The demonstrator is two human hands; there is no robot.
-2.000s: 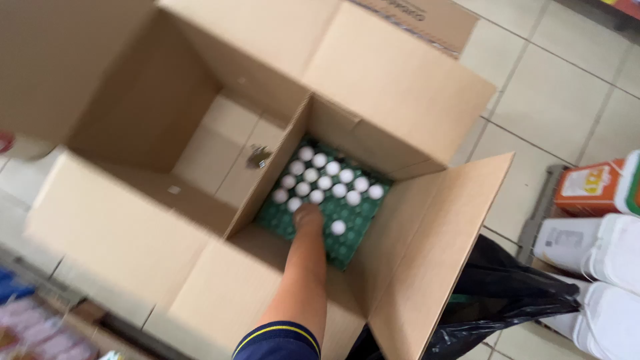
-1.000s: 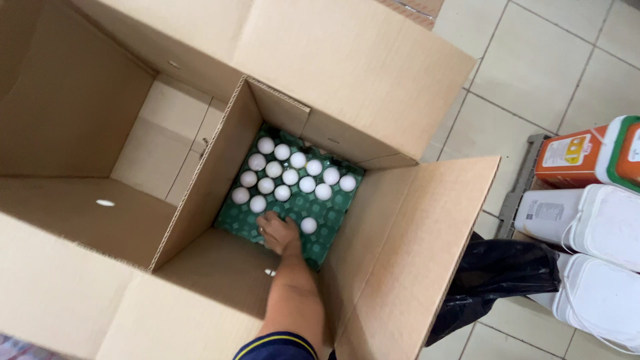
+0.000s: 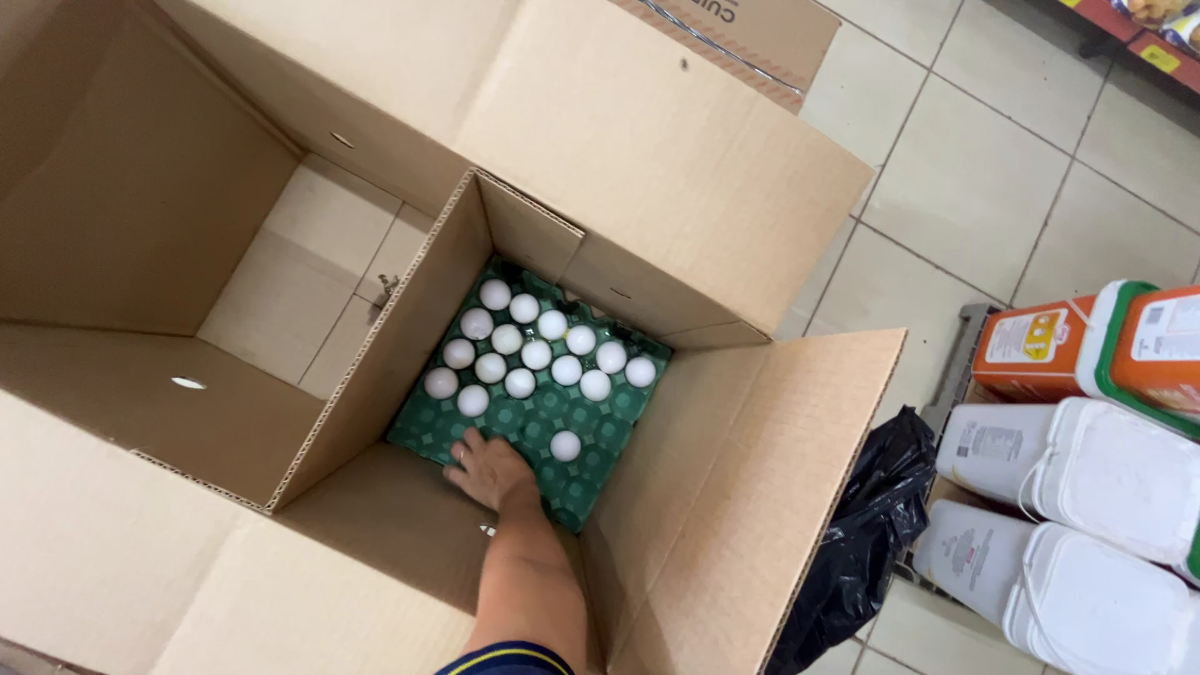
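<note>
White eggs [image 3: 536, 354] fill several cups at the upper part of a green egg tray [image 3: 422, 424], which lies at the bottom of a divided cardboard box. One egg [image 3: 565, 446] sits apart, lower on the tray. My left hand [image 3: 483, 466], a ring on one finger, is palm down at the tray's lower left edge, below the grouped eggs and left of the lone egg. Its fingers are slightly bent and spread, with no egg seen in them; the fingertips' undersides are hidden. My right hand is out of view.
A cardboard divider [image 3: 375, 337] separates the tray from the other compartment [image 3: 291, 253], where floor tiles show. Box flaps [image 3: 750, 487] stand out around it. To the right are a black plastic bag [image 3: 844, 553], white buckets [image 3: 1116, 478] and orange containers [image 3: 1036, 347].
My left hand has drawn back from beside the lowest grouped egg to the tray's lower left edge. The eggs look unchanged. The view has moved closer to the box.
</note>
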